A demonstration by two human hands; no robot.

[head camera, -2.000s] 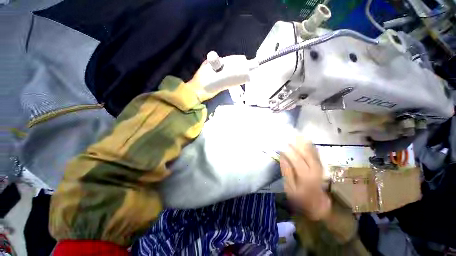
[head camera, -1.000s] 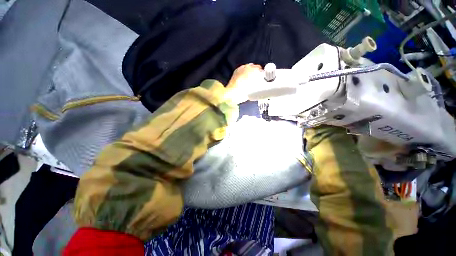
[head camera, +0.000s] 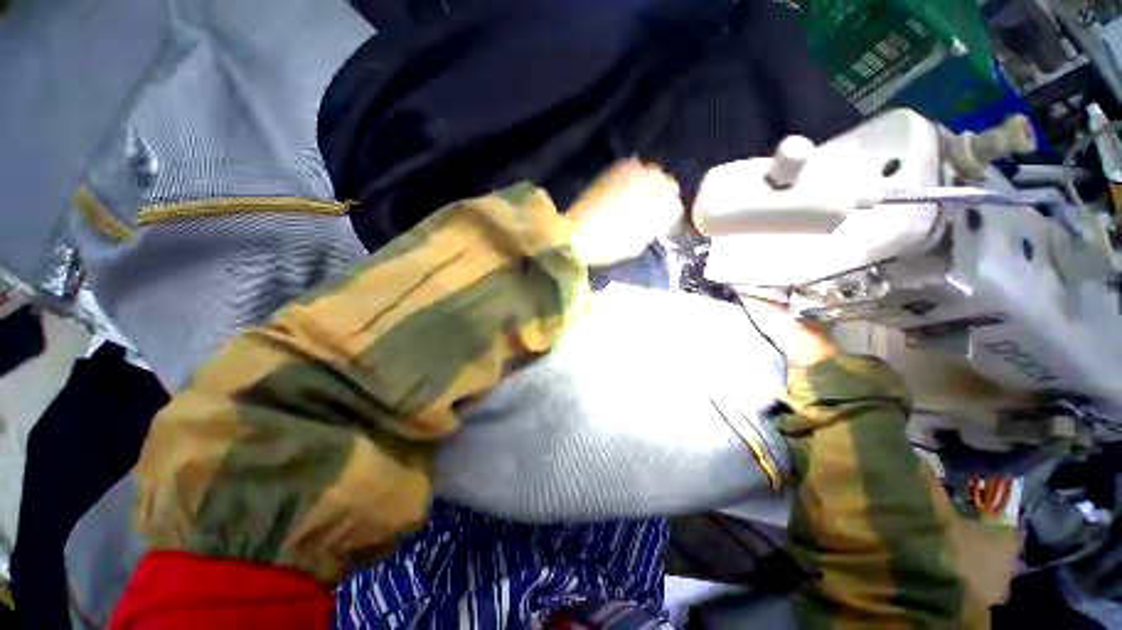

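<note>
The denim garment (head camera: 554, 431) lies grey side up under the machine head, with a yellow-brown stitch line near its right edge. Its dark side (head camera: 529, 111) spreads behind. The white sewing machine (head camera: 911, 222) stands at the right, its needle area glaring under the lamp (head camera: 775, 191). My left hand (head camera: 625, 212) rests on the cloth just left of the needle area, overexposed, fingers unclear. My right hand (head camera: 800, 335) is partly hidden under the machine head, at the cloth's right side; its fingers cannot be made out.
More grey cloth with yellow-brown stitching (head camera: 246, 212) lies at the left. A green crate (head camera: 886, 49) stands at the back right. Orange-red handles (head camera: 988, 495) and brown cardboard (head camera: 984, 554) show at the lower right. A striped apron (head camera: 517, 572) covers my lap.
My right hand has gone from the cloth's lower right edge to under the machine head. My left hand stays on the cloth beside the needle area. The view has shifted, so the machine appears further right.
</note>
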